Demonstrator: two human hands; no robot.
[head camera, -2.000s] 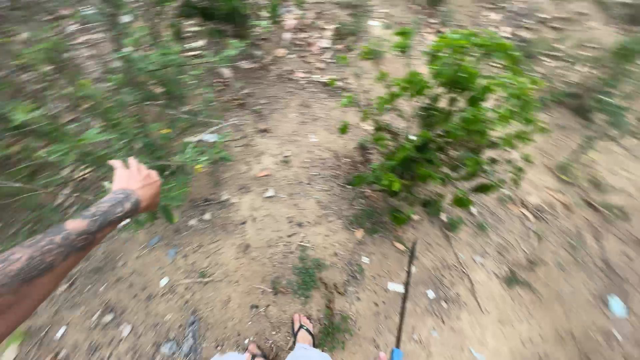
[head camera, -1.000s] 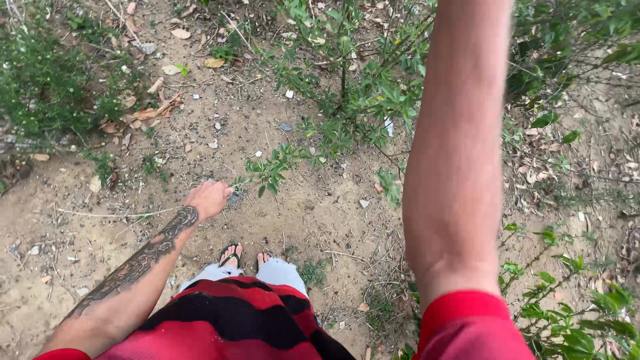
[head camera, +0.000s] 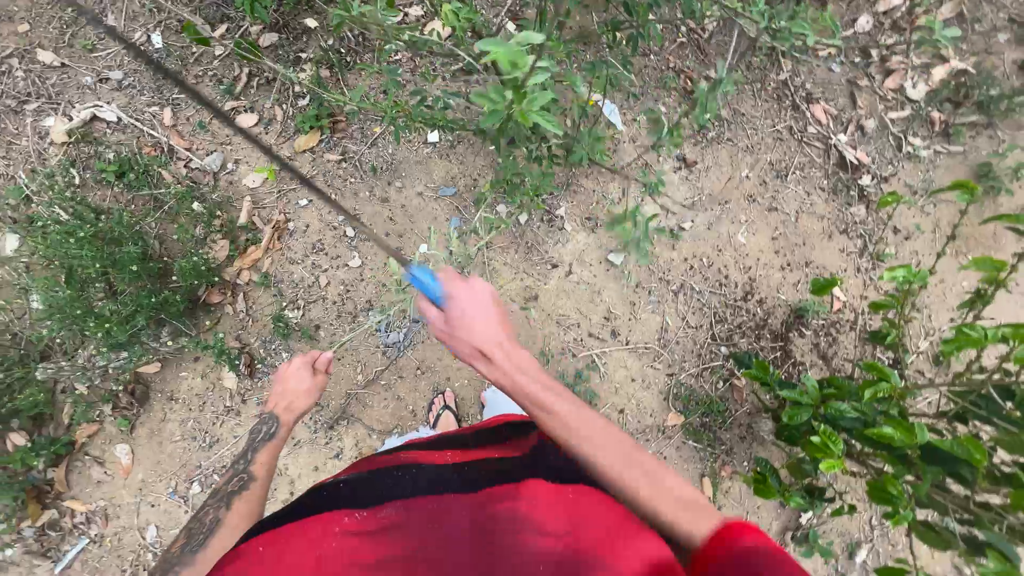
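Observation:
My right hand (head camera: 470, 318) is closed around the blue handle (head camera: 424, 284) of a long, thin, dark blade or rod (head camera: 264, 148), which slants up to the top left corner; its far end is out of view. Lower left, my left hand (head camera: 299, 386) pinches a thin green stem (head camera: 352, 338) between thumb and fingers. The stem runs up and right towards blurred foliage beside the blue handle. A leafy green plant (head camera: 524, 100) stands beyond both hands, at the top middle.
A glossy-leaved shrub (head camera: 892, 416) grows at the right. Low weeds (head camera: 120, 268) spread at the left. Dry leaves, twigs and small pale scraps litter the sandy ground (head camera: 576, 280). My sandalled foot (head camera: 442, 410) shows below the hands.
My right arm, raised across the view a second ago with its hand out of frame, is now lower, its hand and the blue-handled tool in view. My left hand remains low at the left.

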